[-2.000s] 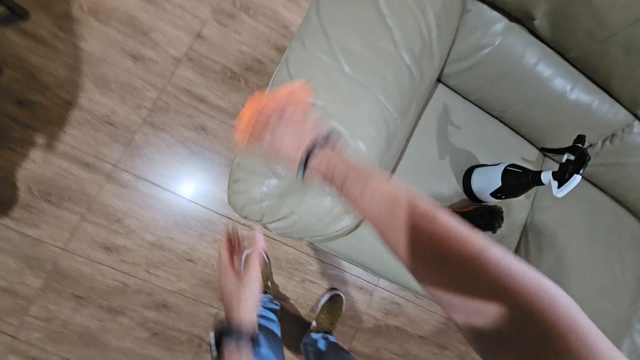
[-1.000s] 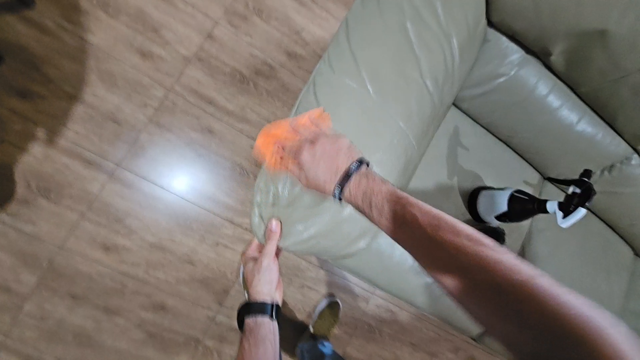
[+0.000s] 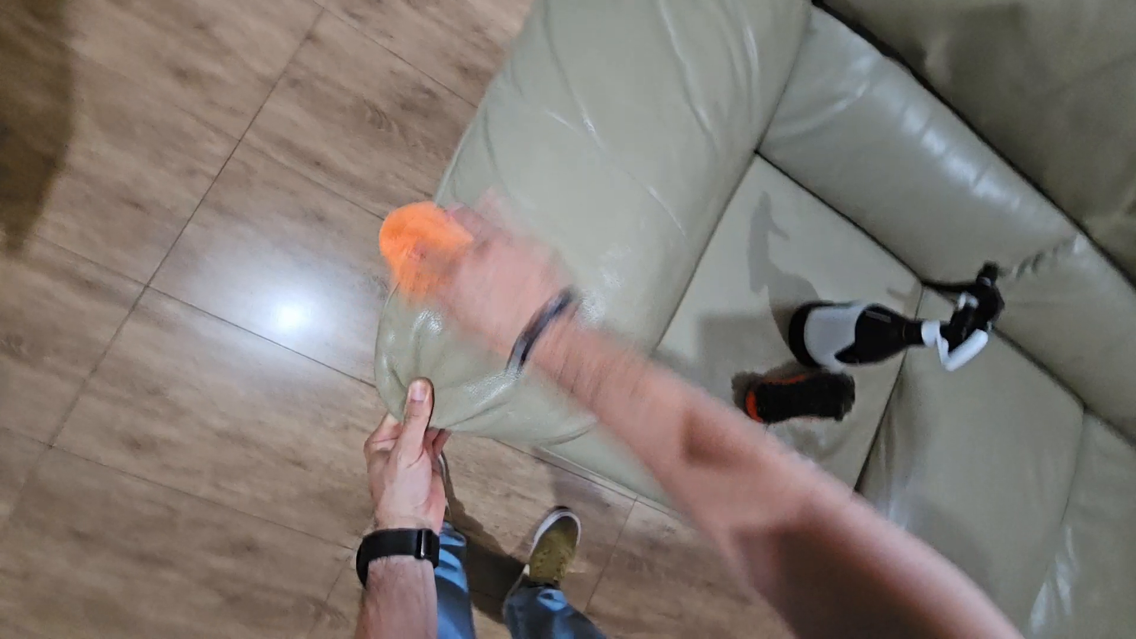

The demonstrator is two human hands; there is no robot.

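Note:
My right hand (image 3: 497,275), blurred by motion, holds an orange cloth (image 3: 422,244) against the outer front edge of the sofa's pale green leather armrest (image 3: 621,133). Below it my left hand (image 3: 408,470), with a black band on the wrist, pinches the lower front corner of the armrest between thumb and fingers. A black and white spray bottle (image 3: 856,335) lies on its side on the seat cushion. Beside the bottle is a dark-bristled brush (image 3: 803,397) with an orange edge.
Wood-look floor tiles (image 3: 204,399) extend left of the armrest and reflect a bright light. My shoe (image 3: 555,546) stands on the floor below the armrest's front. The sofa's backrest (image 3: 932,160) runs along the right side.
My left hand was away from the armrest two seconds ago and now grips its corner. The orange cloth has moved over the armrest's front in my right hand.

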